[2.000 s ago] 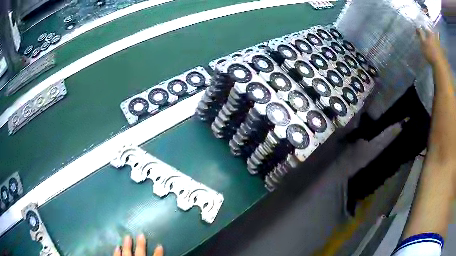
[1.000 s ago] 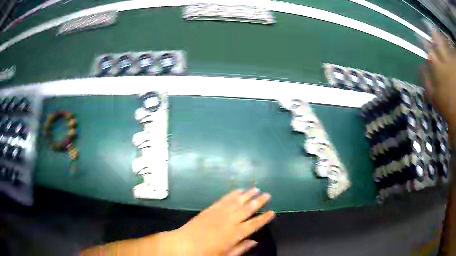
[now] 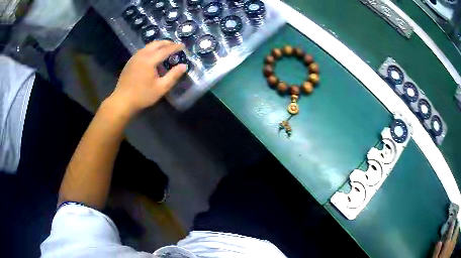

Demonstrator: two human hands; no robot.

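Note:
My left hand point(image 3: 146, 75) is over the clear blister tray point(image 3: 222, 70) at the upper left. Its thumb and fingers close around dark round disc parts point(image 3: 176, 60) at the tray's near edge. My right hand point(image 3: 445, 247) is cut off at the lower right corner; only fingers show, against the end of a silver four-pocket plate point(image 3: 451, 217). Whether they grip it cannot be told. Another four-pocket plate point(image 3: 360, 202) lies on the green bench with one black disc point(image 3: 399, 130) in its far seat; its other seats show pale C-shapes.
A bead bracelet point(image 3: 310, 75) lies between tray and plate. Beyond the white strip point(image 3: 349, 55), a filled plate point(image 3: 415, 99) lies on the green surface, with another plate point(image 3: 389, 17) farther off. The bench edge runs diagonally. A person's white-clothed part point(image 3: 12, 111) shows at left.
The view has swung left to the tray and bracelet. My left hand has moved from the bench front to the tray and closed around discs. My right hand has come down from the upper right.

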